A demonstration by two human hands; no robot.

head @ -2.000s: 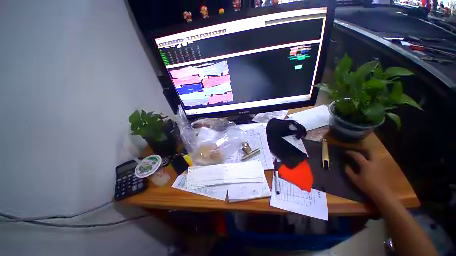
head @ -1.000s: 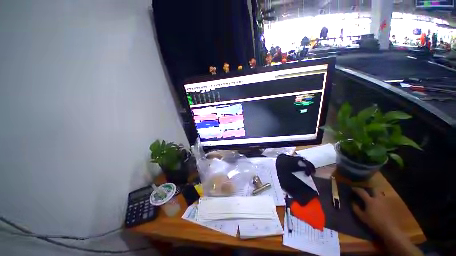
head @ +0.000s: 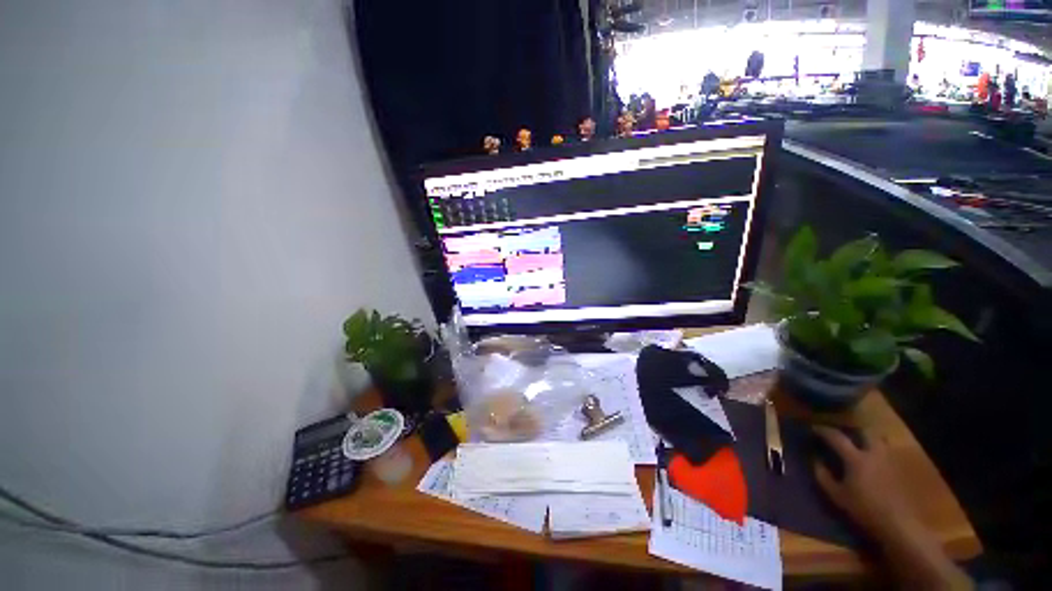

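My right hand (head: 868, 485) rests at the right of the desk over a dark mouse (head: 848, 443), mostly hidden under the fingers, on the dark mouse pad (head: 756, 444). My left hand is not in view. The monitor (head: 658, 260) shows pink, blue and white pattern shapes at its left on a black field. A slim yellowish tool (head: 773, 439) lies on the pad. Black fabric (head: 673, 404) and a red-orange piece (head: 711, 483) lie together left of the pad.
A paper stack (head: 551, 479), loose sheets (head: 721, 540), a pen (head: 663, 491), a bulldog clip (head: 598, 418) and a clear bag (head: 513, 398) with a brownish lump lie at desk centre. Calculator (head: 321, 462), lidded cup (head: 376, 436) and small plant (head: 390, 352) stand left; a large plant (head: 859, 306) right.
The view has tilted up since two seconds ago, so the desk sits lower and more background shows. My right hand stays on the mouse, and the desk things lie as before.
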